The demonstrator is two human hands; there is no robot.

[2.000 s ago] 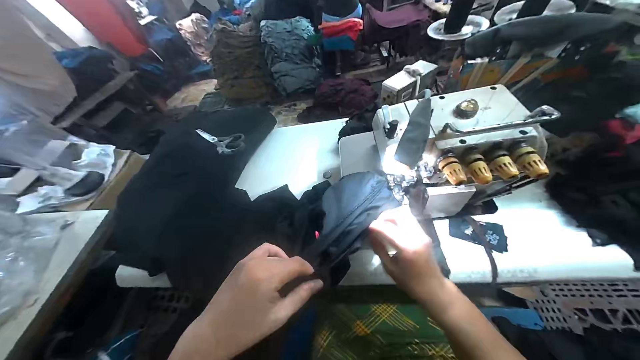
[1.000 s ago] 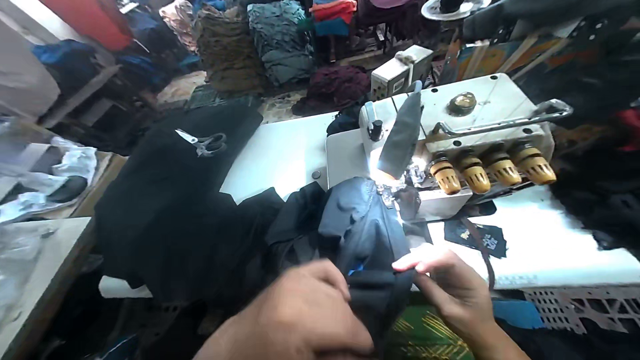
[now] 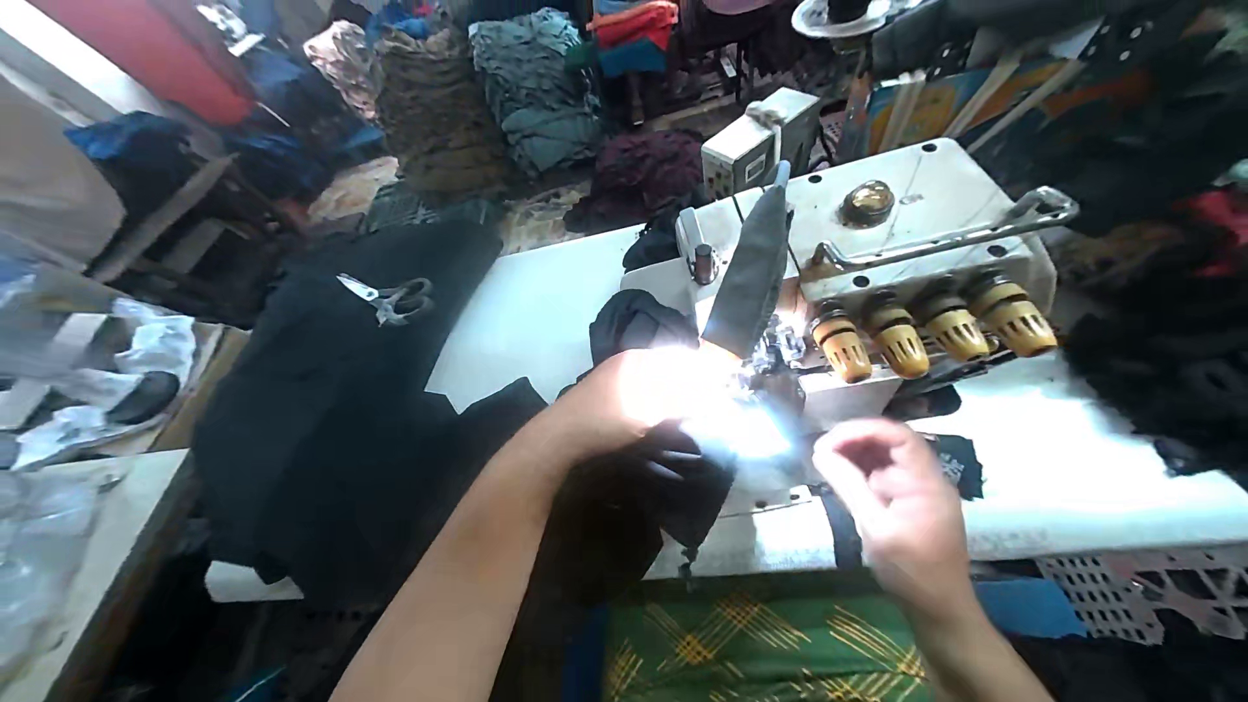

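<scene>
A white overlock sewing machine (image 3: pixel 936 214) with yellow tension dials (image 3: pixel 902 346) stands on the white table. My left hand (image 3: pixel 673 390) lies on dark fabric (image 3: pixel 682 478) just left of the needle area, in the glare of the machine's lamp; its fingers are washed out, so its grip is unclear. My right hand (image 3: pixel 892 487) is raised in front of the machine, blurred, with fingers curled; whether it holds anything cannot be told. A dark cloth strip (image 3: pixel 843 526) hangs over the table edge beside it.
Scissors (image 3: pixel 390 297) lie on a large black cloth (image 3: pixel 322 390) at the left. A small dark patterned piece (image 3: pixel 960 463) lies right of my right hand. Behind the table are a grey box (image 3: pixel 760 141) and piled fabric bundles (image 3: pixel 536 93). A perforated plastic basket (image 3: pixel 1121 585) is at lower right.
My left hand has moved up to the needle area from the table's front edge. My right hand has come off the dark fabric and is now apart from it, to the right.
</scene>
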